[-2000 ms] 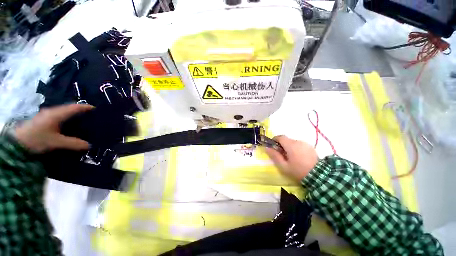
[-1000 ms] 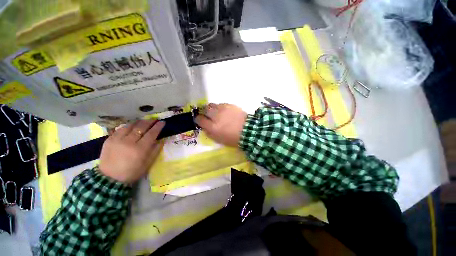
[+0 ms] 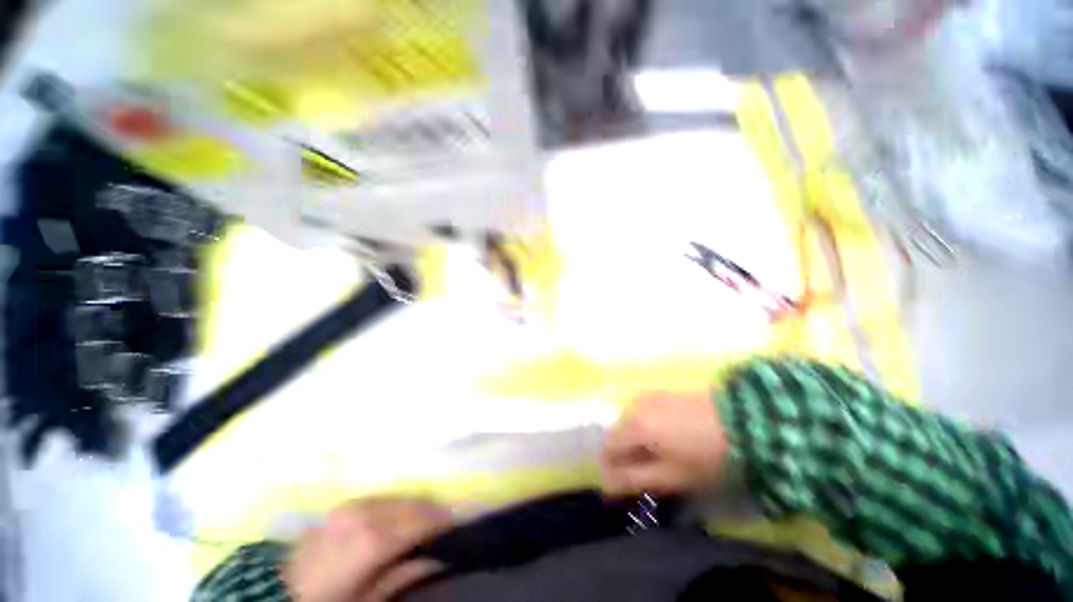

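Observation:
The frame is blurred. A black strap (image 3: pixel 282 367) lies slanted on the table, its upper end with a metal buckle (image 3: pixel 398 282) near the area under the sewing machine head (image 3: pixel 412 153). My left hand (image 3: pixel 365 547) is low at the near edge, at the left part of the lap pile of black straps (image 3: pixel 524 529). My right hand (image 3: pixel 668 445) is at the right part of that pile, fingers curled, just above shiny metal ends (image 3: pixel 642 513). Blur hides whether either hand grips a strap.
The supply pile of black straps with metal rings (image 3: pixel 100 294) lies left of the machine. Thread snips (image 3: pixel 735 276) lie on the right, by yellow tape (image 3: pixel 841 235). A loose ring (image 3: pixel 930 245) and clear plastic bags (image 3: pixel 941 129) are farther right.
Both hands have left the strap beneath the machine head and moved down to the lap pile. That strap now lies slanted, free of the hands. The view has shifted.

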